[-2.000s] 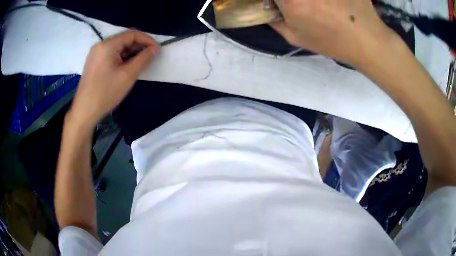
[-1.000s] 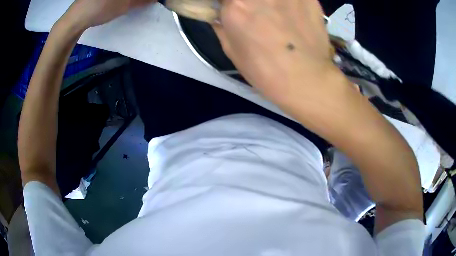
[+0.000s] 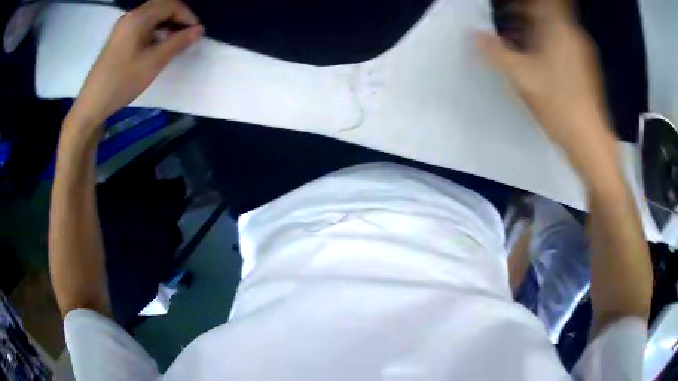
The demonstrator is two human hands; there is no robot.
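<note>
A large black garment panel (image 3: 312, 33) with a curved near edge lies on the white ironing table cover (image 3: 297, 97). My left hand (image 3: 141, 56) is at its left end, with thumb and fingers curled close together; whether they pinch cloth or tape cannot be told. My right hand (image 3: 557, 78) is blurred over the right side, by another black area (image 3: 613, 67), with thumb and fingers apart. The steam iron (image 3: 661, 164) stands at the right edge, partly cut off, its dark plate and silver rim showing. No narrow tape can be made out.
A blue crate (image 3: 130, 141) is below the table at left, beside dark cloth (image 3: 141, 223). White and dark clothing (image 3: 557, 257) hangs under the near edge at right. Pen squiggles mark the cover between my hands.
My right hand has let go of the iron, which has moved from the middle of the table to the right edge. The panel's curved edge is now uncovered. My left hand has moved slightly down.
</note>
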